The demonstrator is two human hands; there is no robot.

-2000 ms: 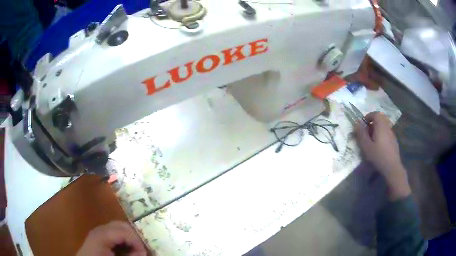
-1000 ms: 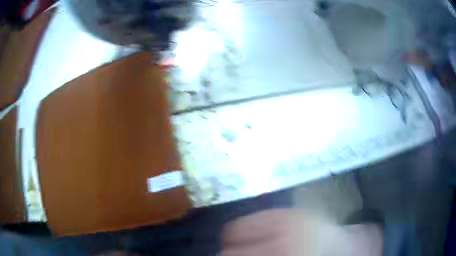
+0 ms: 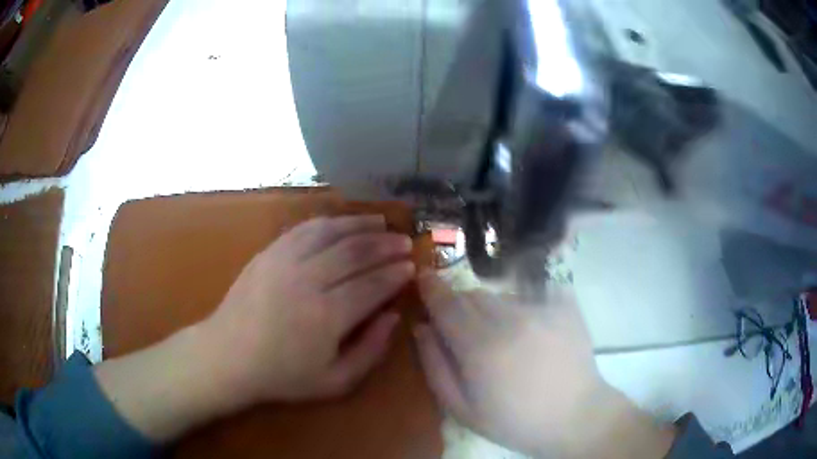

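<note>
The brown panel [image 3: 170, 260] lies face up on the white table under the sewing machine head [image 3: 358, 99]. My left hand [image 3: 305, 305] lies flat on the panel, fingers pointing right toward the needle area. My right hand [image 3: 511, 359] is at the panel's right edge, its fingertips close to my left fingertips and just in front of the presser foot area. It seems to hold the panel edge. The needle plate [image 3: 445, 244] shows as a shiny patch with a reddish spot. The needle is blurred and cannot be made out.
Stacked brown panels [image 3: 76, 81] lie at the far left. Another brown panel [image 3: 31, 287] is at the near left, beside a narrow dark strip [image 3: 67, 296]. Eyeglasses [image 3: 761, 345] lie on the table at the right. The chrome guard [image 3: 555, 54] stands on the machine head.
The view has shifted toward the needle area. Both hands have come together at the panel's right edge. The scissors seen earlier in my right hand are not visible now.
</note>
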